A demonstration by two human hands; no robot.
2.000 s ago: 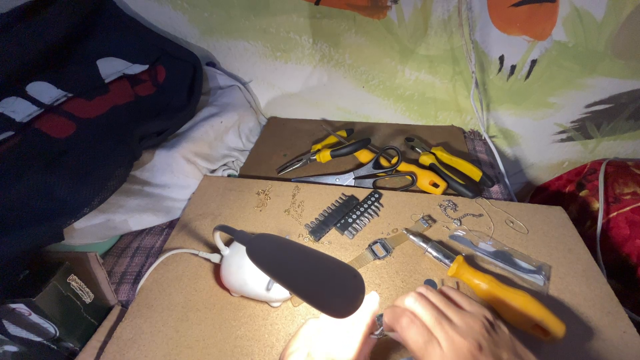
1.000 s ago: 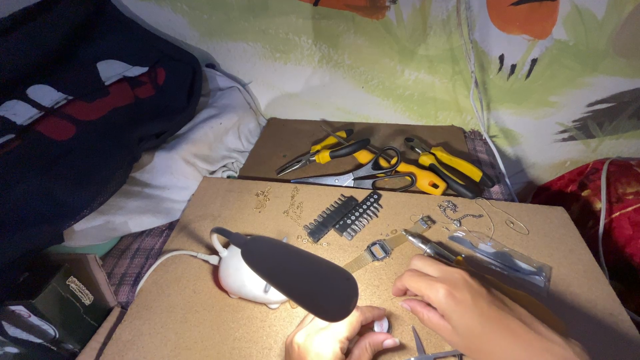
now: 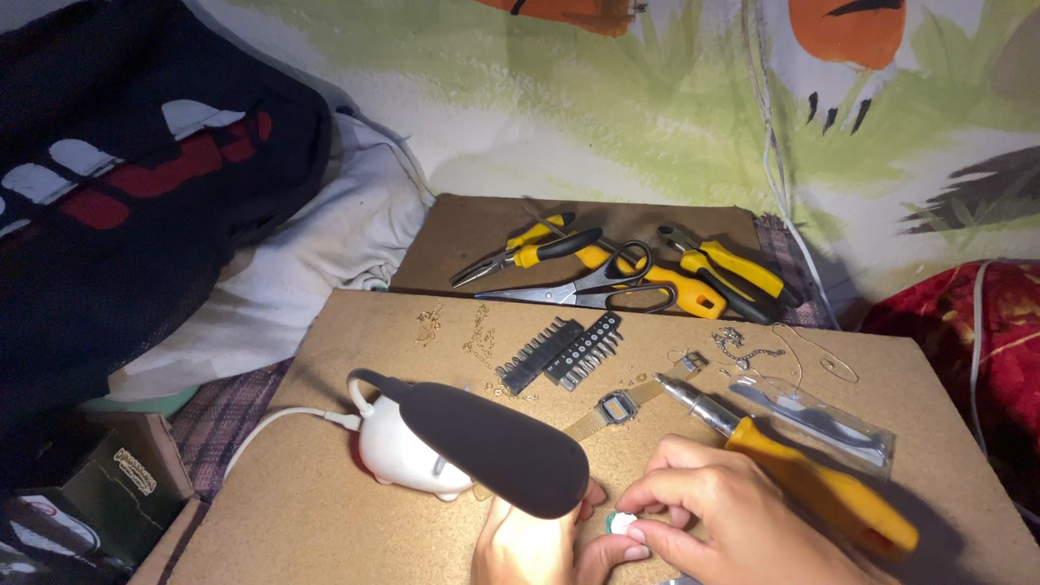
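At the bottom centre, my right hand [image 3: 719,508] pinches a small round white and green piece [image 3: 621,522] between thumb and fingertips. My left hand [image 3: 528,544] is close beside it, its thumb at the piece's lower edge, partly hidden under the dark lamp head [image 3: 496,447]. Just above the hands lies a digital wristwatch [image 3: 617,408] with a mesh band. A screwdriver with a yellow handle [image 3: 821,483] lies by my right hand, partly behind it. A sliver of a grey metal thing [image 3: 678,581] shows at the bottom edge.
The white lamp base [image 3: 410,447] with its cable stands left. Screwdriver bits in black holders [image 3: 561,353], fine chains [image 3: 481,333] and a clear plastic packet [image 3: 812,422] lie on the board. Behind are scissors [image 3: 577,288], long-nose pliers [image 3: 528,248] and cutting pliers [image 3: 731,272].
Both hands have come together around the small round piece. One second ago my right hand was farther from it, and an open-bladed metal tool showed more fully at the bottom edge.
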